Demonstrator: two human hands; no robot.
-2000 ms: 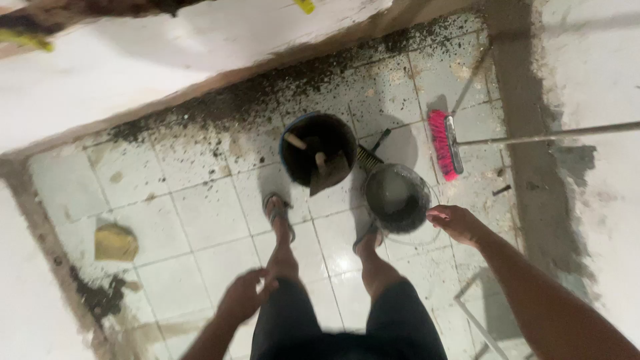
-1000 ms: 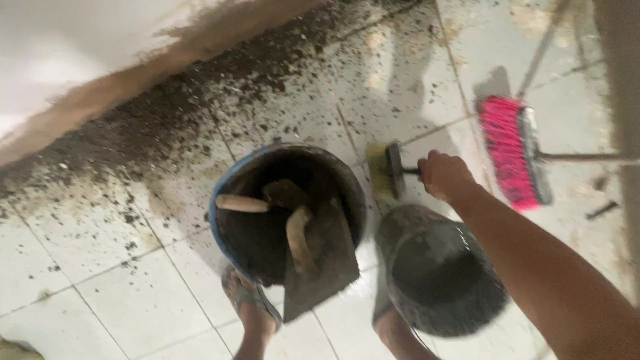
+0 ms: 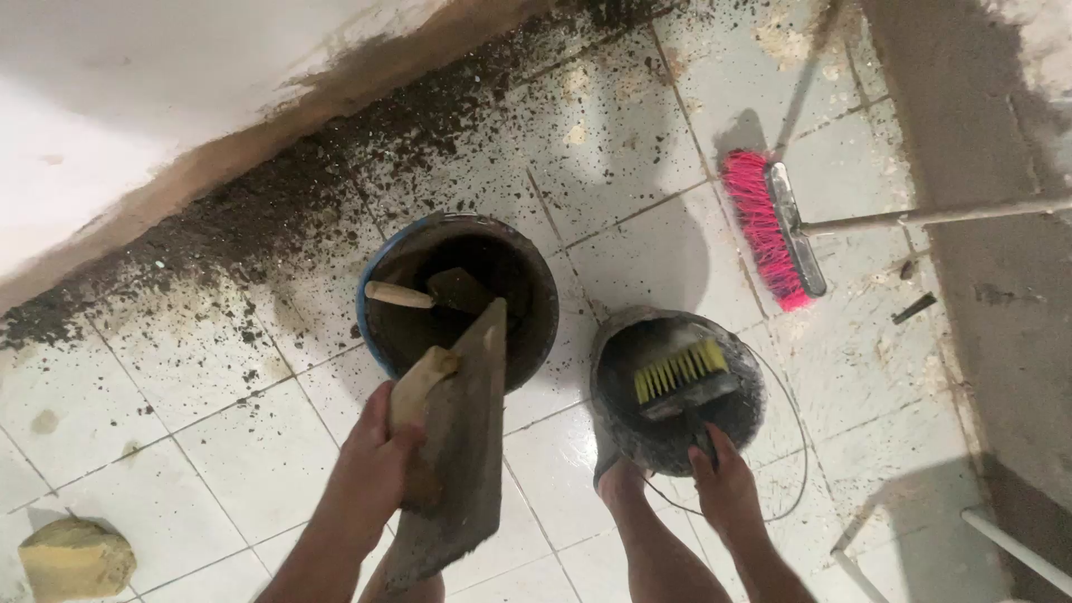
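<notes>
My left hand point(image 3: 387, 452) grips the wooden handle of a plastering float point(image 3: 469, 452), its flat blade tilted on edge beside a black bucket with a blue rim point(image 3: 543, 335). Inside that bucket lies a trowel with a wooden handle point(image 3: 399, 295), its blade on dark material. My right hand point(image 3: 722, 473) holds the dark handle of a brush with yellow bristles point(image 3: 680, 373) over the mouth of a smaller dark bucket point(image 3: 605, 368), bristles pointing away from me. That bucket's contents are hard to see. A thin wire handle hangs at its right side.
A pink-bristled broom point(image 3: 766, 230) rests on the tiled floor at the right. Dark mortar crumbs point(image 3: 318, 184) lie along the wall base. A yellowish block point(image 3: 77, 559) sits at lower left, a small dark piece point(image 3: 914, 308) near the right wall. My legs stand close behind both buckets.
The float that leaned in the larger bucket is now in my left hand. My right hand has moved the brush from the floor beside the buckets to over the smaller bucket.
</notes>
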